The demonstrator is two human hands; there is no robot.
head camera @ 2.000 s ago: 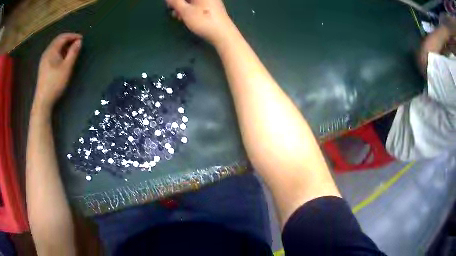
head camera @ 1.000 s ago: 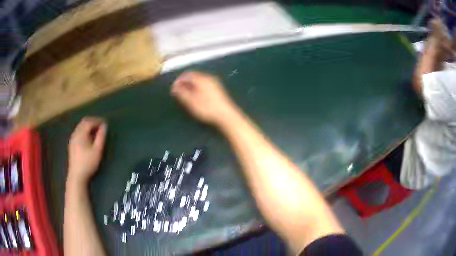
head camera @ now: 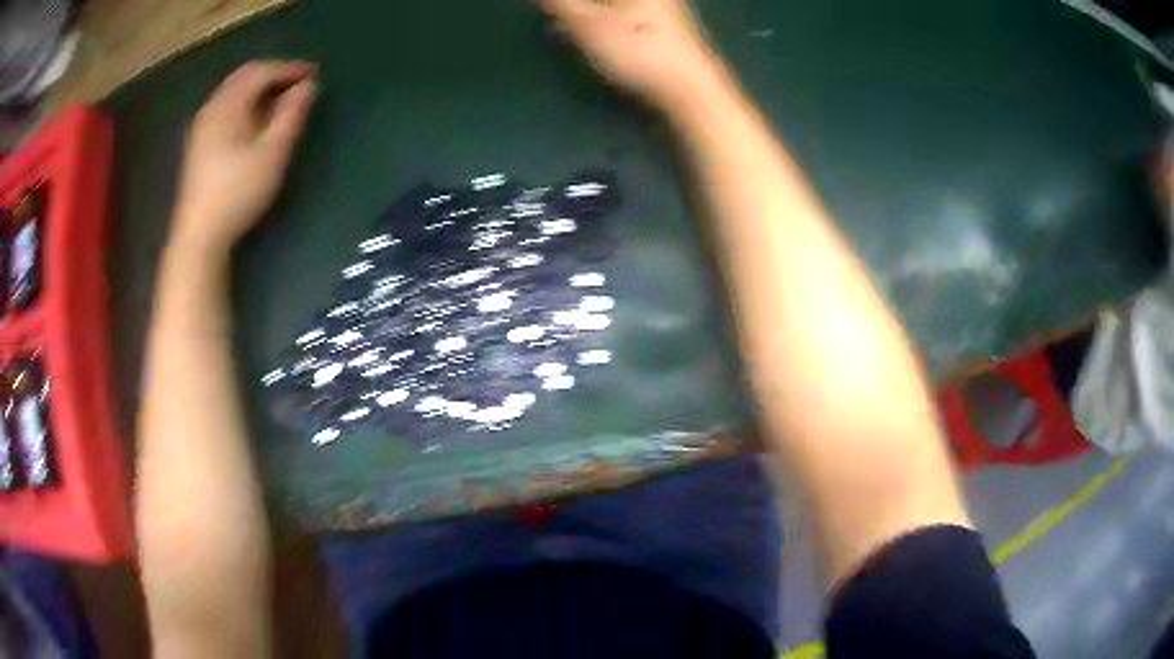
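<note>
A heap of small black loose parts with white or silvery faces [head camera: 444, 309] lies spread on the green bench top [head camera: 425, 90], blurred by motion. My left hand [head camera: 245, 142] rests on the bench up and left of the heap, fingers curled; whether it holds anything cannot be seen. My right hand [head camera: 631, 39] is at the top edge of the picture, above and right of the heap, fingers partly curled and partly cut off by the edge. Neither hand touches the heap.
A red tray [head camera: 88, 322] with dark units [head camera: 28, 418] in its pockets stands at the left. A tan board [head camera: 155, 36] lies at the upper left. A red stool [head camera: 1011, 409] is beyond the bench's front edge. A person's pale clothing [head camera: 1127, 373] shows at the right edge.
The view dipped to show the boards at the back, then returned. The heap looks much the same. Both hands keep similar curled poses on either side of it.
</note>
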